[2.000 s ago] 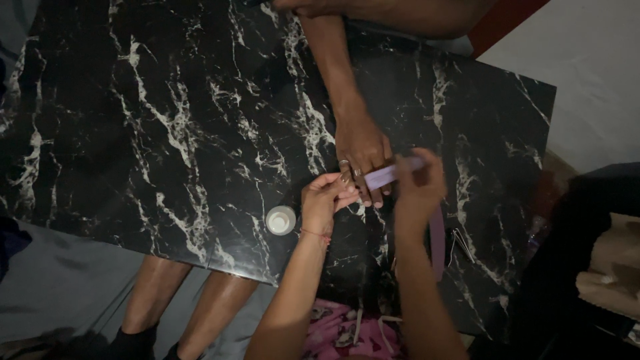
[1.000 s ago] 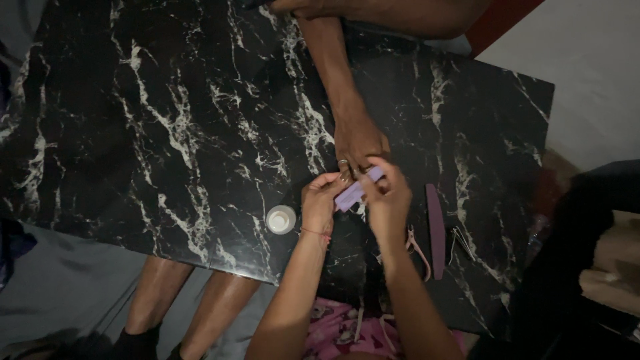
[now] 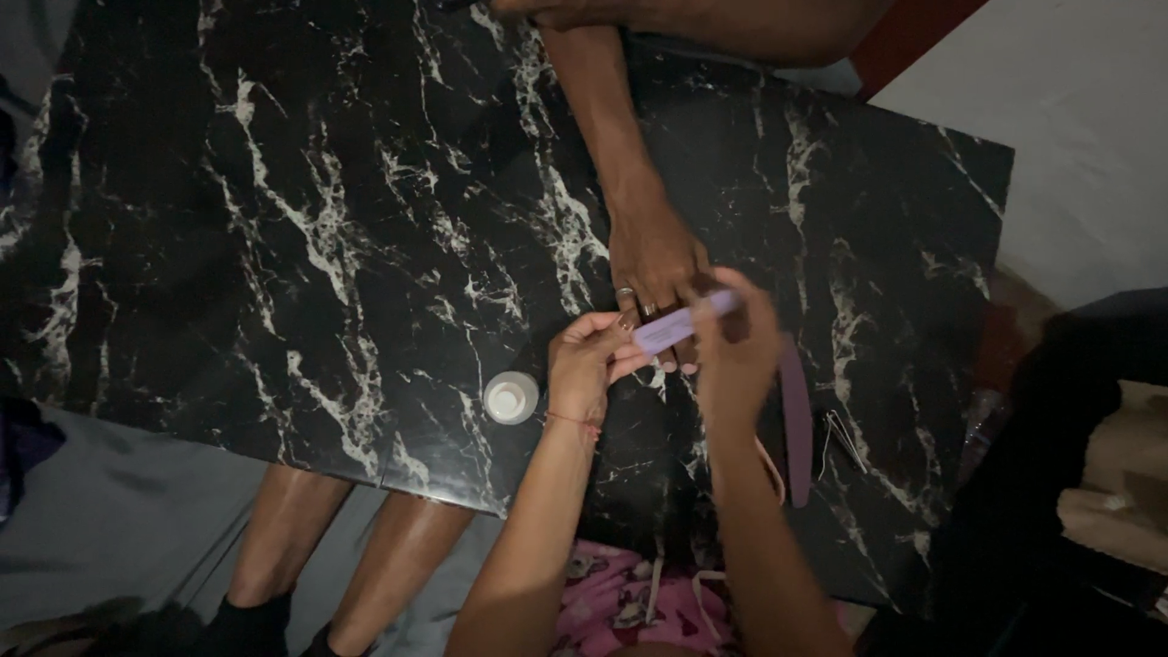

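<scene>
A person's hand, wearing rings, reaches palm down from the top of the view over a black marble-patterned table. My left hand, with a thin red string bracelet at the wrist, holds one of that hand's fingers by its tip. In my right hand, which is blurred, is a light purple nail buffer block; its end lies close beside the held fingertip. Left of my left wrist stands a small round container with a white top. A darker purple nail file lies to the right of my right forearm.
Metal tweezers or a similar thin tool lie right of the file. A pinkish looped thing shows partly behind my right forearm. The marble-patterned table's front edge runs above a person's legs. A dark shape and a tan thing stand at the right.
My right hand has moved the purple buffer block about at the person's fingers, tilting it differently between frames. My left hand has stayed at the fingers. The container has not moved.
</scene>
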